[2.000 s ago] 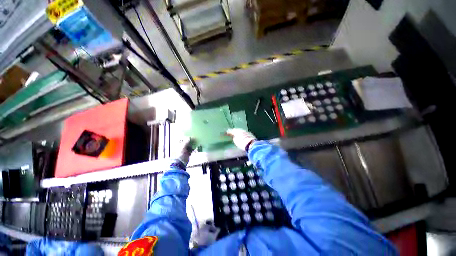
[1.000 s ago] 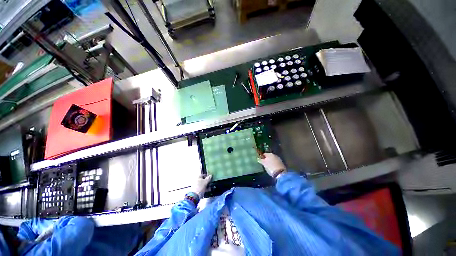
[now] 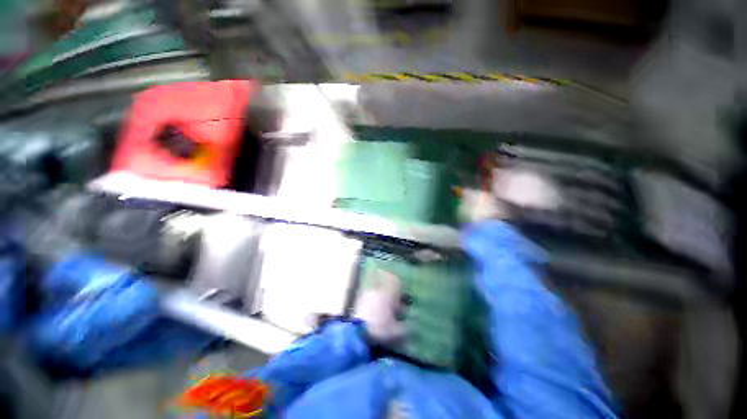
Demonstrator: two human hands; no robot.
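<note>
The frame is strongly blurred. A pale-green template [image 3: 430,315] lies over the circuit board on the conveyor, right in front of me. My left hand [image 3: 382,304] is on the template's left part; its fingers are too blurred to tell their pose. My right hand [image 3: 475,204] is stretched out over the bench, beside the left edge of the spare board [image 3: 581,192] with the white paper [image 3: 524,188] on it. Whether it holds anything cannot be told. More pale-green sheets [image 3: 373,176] lie on the bench, left of my right hand.
A red box [image 3: 184,131] with a dark item on top stands beyond the rail [image 3: 278,209] at the left. Another person's blue sleeve [image 3: 98,307] reaches toward the conveyor at the left. White papers [image 3: 684,214] lie at the bench's right end.
My right hand has left the template and moved up to the bench near the spare board. My left hand has moved from the template's lower left corner onto it. The view has shifted and blurred.
</note>
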